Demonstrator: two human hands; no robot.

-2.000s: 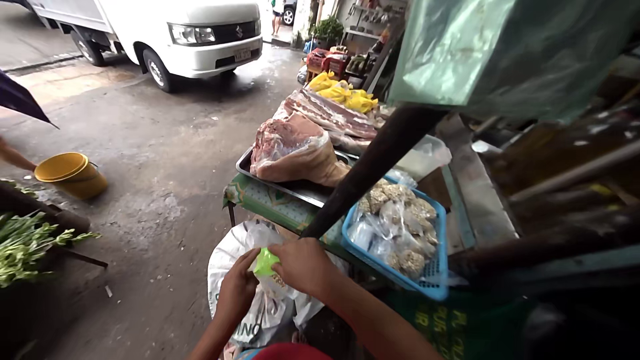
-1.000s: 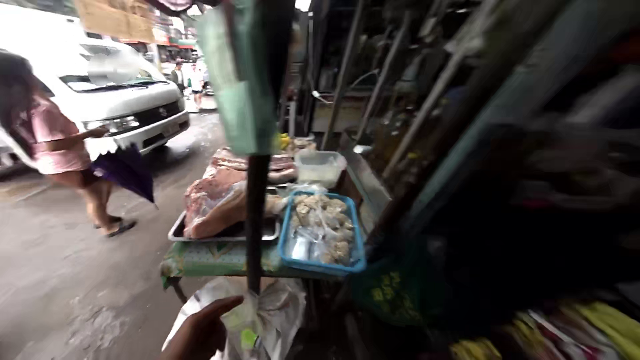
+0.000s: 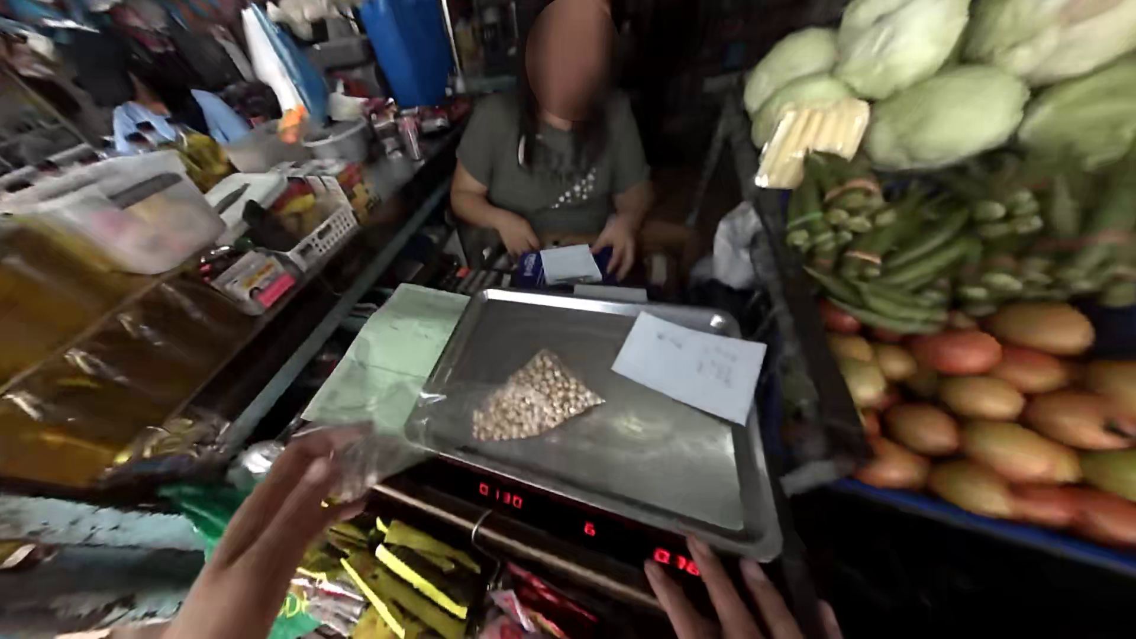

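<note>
A clear plastic bag of pale beans or nuts lies on the steel tray of a digital scale. The bag's loose clear end stretches left toward my left hand, whose fingers curl around the clear plastic. My right hand rests its spread fingertips at the scale's red lit display, holding nothing visible. On the tray's right side is a white slip of paper with handwriting; a green sheet of paper lies left of the tray.
Facing me across the scale, a person has both hands near papers. Cabbages, bundled okra and tomatoes fill the right side. Left are a plastic container and a white basket. Yellow packets hang below the scale.
The view has swung from the meat and the blue basket at the street side to a scale and vegetables. My left hand now has clear plastic; the green-marked bag is out of view.
</note>
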